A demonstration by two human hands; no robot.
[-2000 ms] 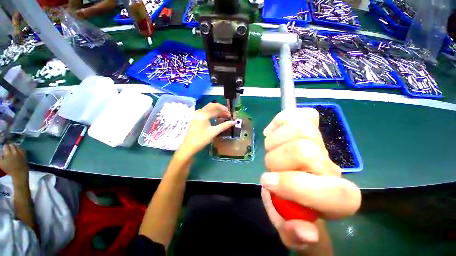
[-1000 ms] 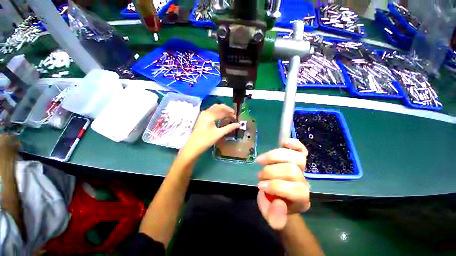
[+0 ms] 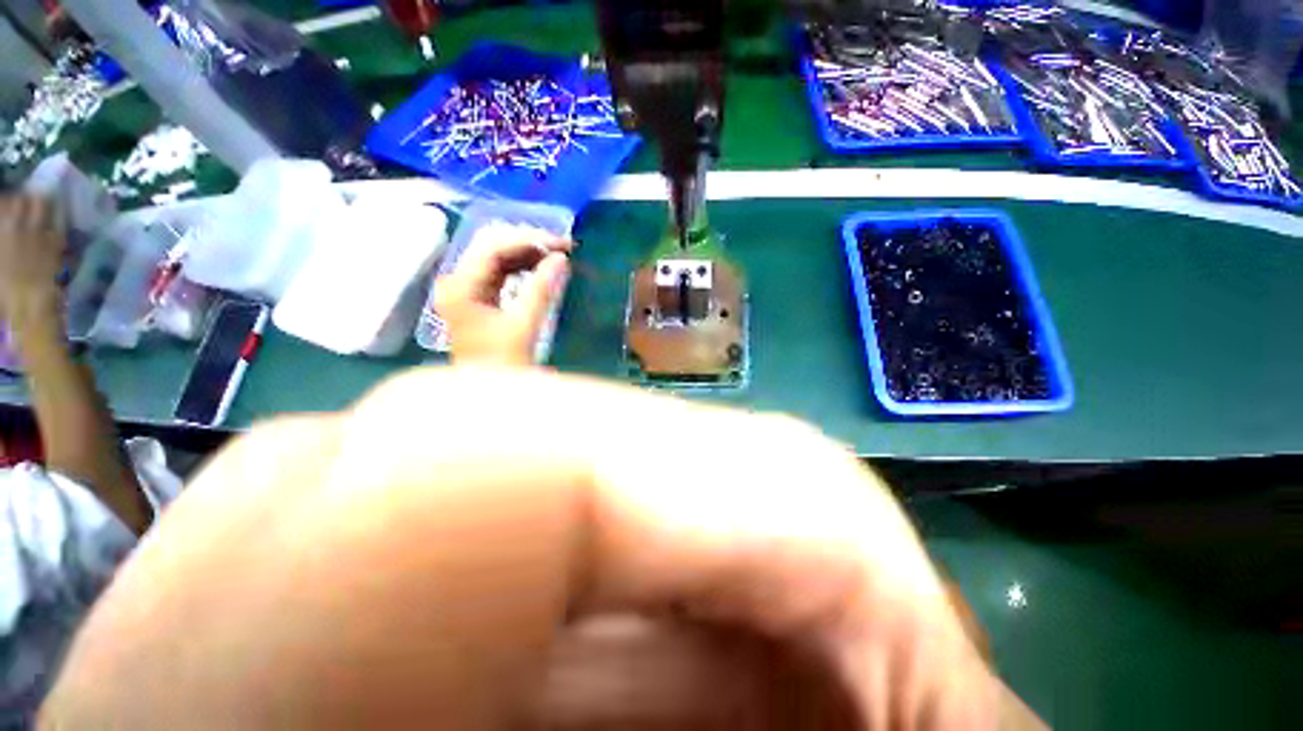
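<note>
My left hand (image 3: pixel 497 297) is over the clear plastic box (image 3: pixel 435 326) of white and red sticks, fingers bent close together. A small dark spot shows at its fingertips; whether it holds a stick is unclear. My right hand (image 3: pixel 572 528) is very large and blurred, close to the camera, with curled fingers. The press lever and its knob are not visible. The silver fixture (image 3: pixel 685 290) stands on the brownish base plate (image 3: pixel 686 349), under the dark press ram (image 3: pixel 683 200). No hand is at the fixture.
The blue-rimmed tray (image 3: pixel 1059 374) of small black parts is right of the press. A blue tray (image 3: pixel 493 174) of scattered sticks lies behind the box. A white container (image 3: pixel 357 286) and a phone (image 3: pixel 219 366) are left. Stock trays (image 3: pixel 929 142) are rear right. Another person's arm (image 3: pixel 72 400) is far left.
My left hand has moved left from the fixture to the clear box. My right hand has come up much closer to the camera. The lever has left the view, and the view has shifted.
</note>
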